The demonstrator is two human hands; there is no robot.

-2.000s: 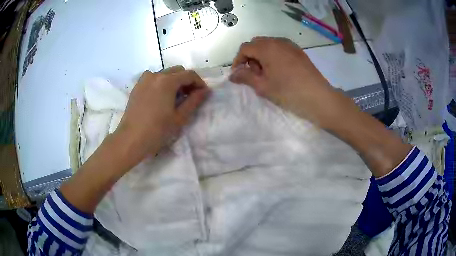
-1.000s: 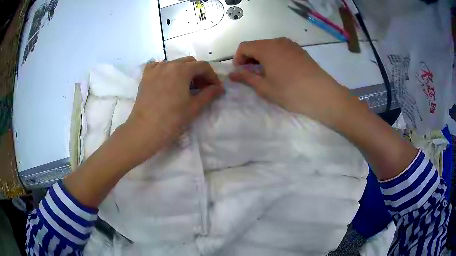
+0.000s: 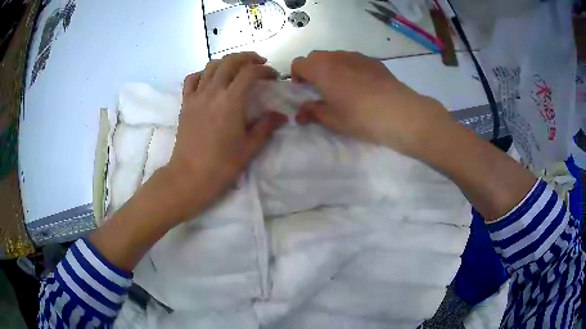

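Note:
The white quilted garment panel (image 3: 321,238) covers the lap and the front edge of the table, with a beige band (image 3: 101,164) along its left edge. My left hand (image 3: 221,115) holds the panel's upper edge between thumb and fingers. My right hand (image 3: 347,96) grips the same edge a little to the right. A raised, bunched bit of white fabric (image 3: 276,99) lies between the two hands. The fingertips are partly blurred.
The needle plate (image 3: 247,29) lies at the top, beyond the hands. Pens (image 3: 411,32), dark-tipped snips (image 3: 380,11) and a brown strip (image 3: 443,38) lie at upper right. A translucent bag (image 3: 533,90) hangs at right. A dark cable (image 3: 479,71) curves beside it.
Both hands stay at the panel's upper edge. My left fingers have spread upward and the fabric between the hands is now raised and more visible. The view has shifted slightly.

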